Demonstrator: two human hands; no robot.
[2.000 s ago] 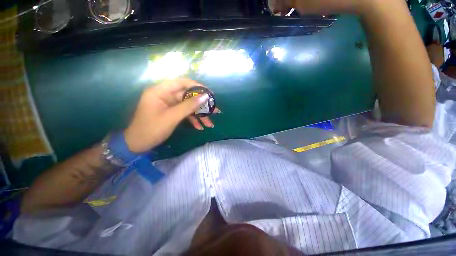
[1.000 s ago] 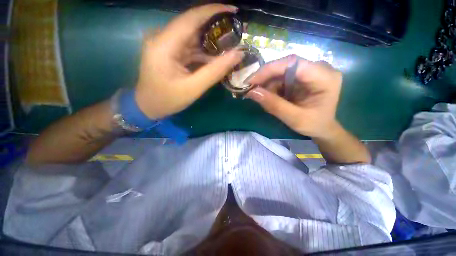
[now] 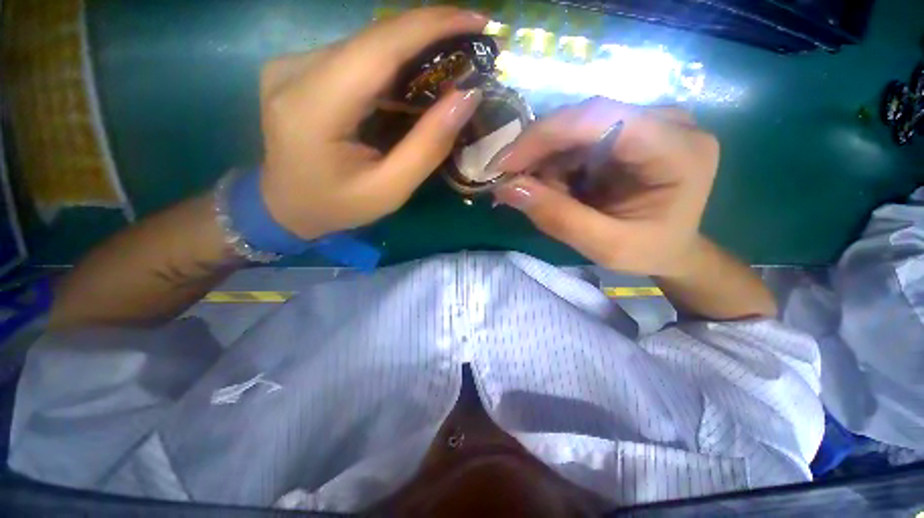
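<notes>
My left hand [image 3: 355,142] holds a black round watch module [image 3: 436,73] between its fingers, with gold-coloured parts and a small white label showing. Just below and right of it is a round metallic watch case [image 3: 491,142] with a pale inside. My left thumb reaches the case's upper left edge. My right hand [image 3: 618,182] pinches the case's lower right edge with thumb and finger. Dark tweezers [image 3: 602,152] lie within my right hand, partly hidden by the fingers. The module and case are side by side, close together.
A black tray [image 3: 750,22] lies at the top right on the green bench surface [image 3: 770,172]. Dark round parts [image 3: 902,106] are at the right edge. A yellow gridded panel [image 3: 51,111] is at the left. Another person's pale sleeve [image 3: 892,304] is at the right.
Since two seconds ago, my right hand has come down from the tray and holds a case against my left hand's module. Over the last second, the module has tilted and the tray sits farther up and right.
</notes>
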